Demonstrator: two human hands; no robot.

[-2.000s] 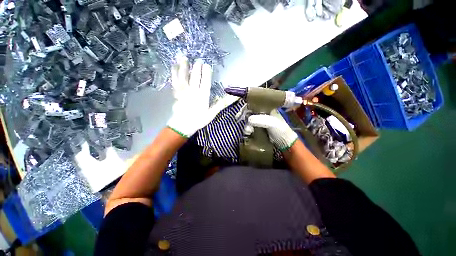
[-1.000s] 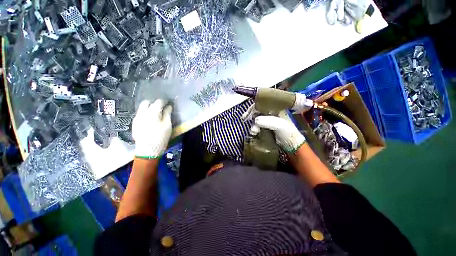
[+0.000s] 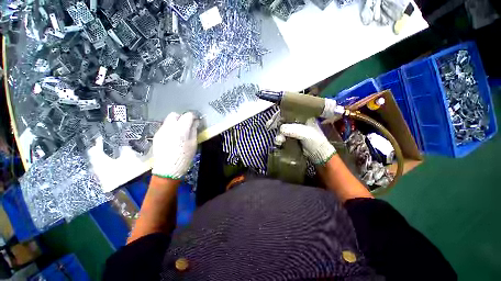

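Observation:
My left hand, in a white knit glove, is at the bench's front edge with its fingers curled; a small grey metal part shows at its fingertips, mostly hidden. My right hand, also gloved, is closed around the olive-green rivet gun over my lap. The gun's dark nose points left, above the bench edge. A small group of rivets lies on the bench left of the nose. A larger heap of rivets lies behind it, with a white paper slip on it.
Grey metal brackets cover the bench's left side. A clear bag of rivets is at the near left corner. A carton with a curved air hose and a blue bin of parts are right. Pale gloves lie at the far end.
My left hand has left the rivet heap and come down to the bench edge, then shifted slightly right. The small rivet group is uncovered. My right hand still holds the gun, little moved.

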